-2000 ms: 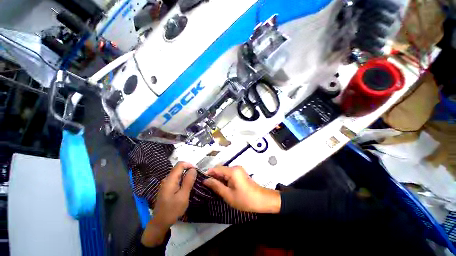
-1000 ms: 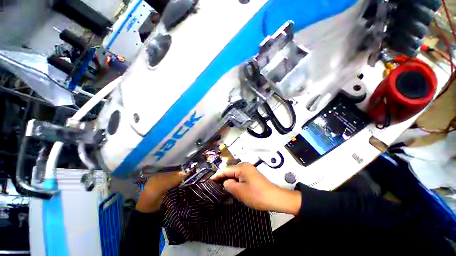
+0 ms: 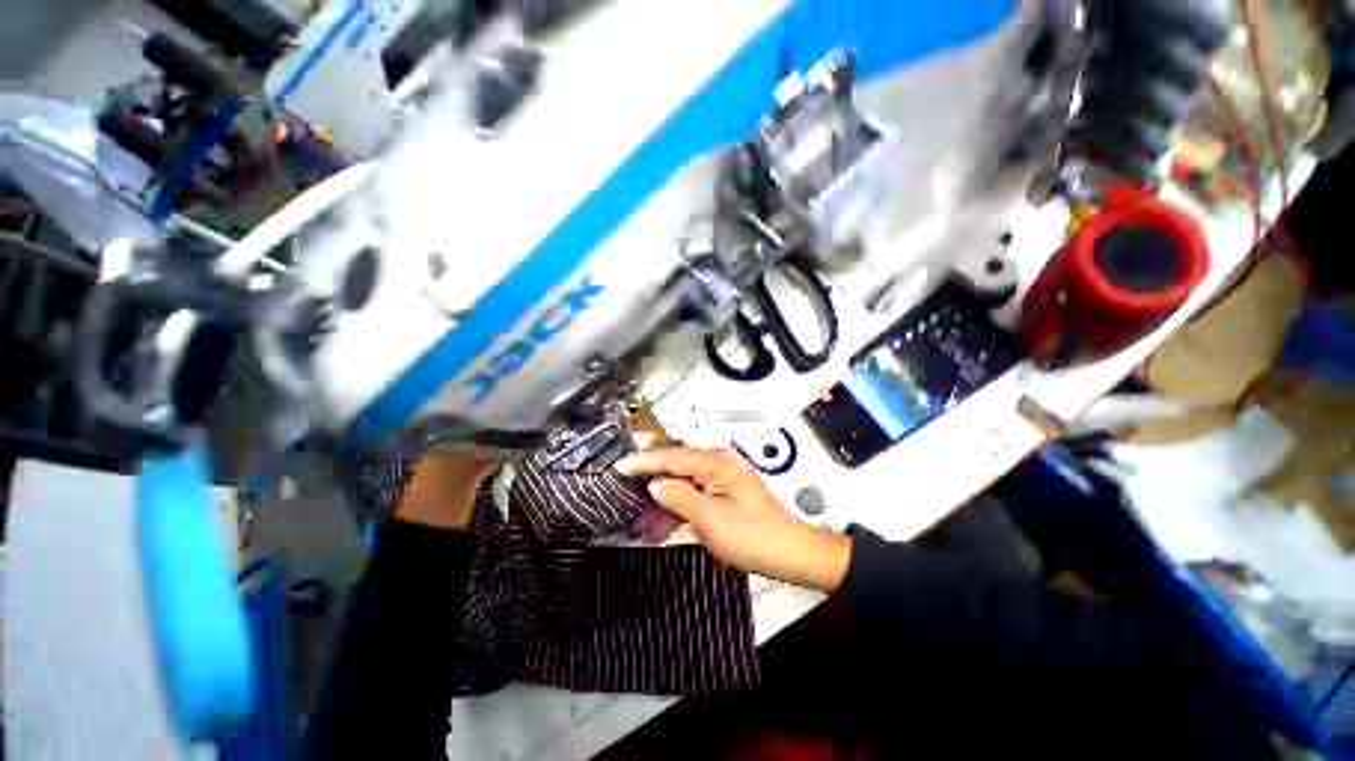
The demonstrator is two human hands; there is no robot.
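Observation:
The dark striped knit fabric (image 3: pixel 617 610) lies on the white machine table below the needle area (image 3: pixel 587 446) of the white and blue JACK sewing machine (image 3: pixel 491 283). Its upper part is bunched at the presser foot. My right hand (image 3: pixel 739 516) rests on the fabric's upper right part, index finger extended towards the presser foot, other fingers curled over a fold. My left hand (image 3: pixel 446 488) is at the fabric's left side under the machine head; only the wrist and back show, its fingers are hidden. More striped fabric shows left of it.
Black-handled scissors (image 3: pixel 776 330) lie by the machine. A lit smartphone (image 3: pixel 921 372) and a red cylinder (image 3: pixel 1118 278) stand to the right. A light-blue roll (image 3: pixel 193 587) hangs at the left. A blue crate (image 3: pixel 1144 550) with papers is at the lower right.
My left hand has moved from in front of the machine to under its head. The fabric has come up to the presser foot and spread flatter. The camera view has shifted.

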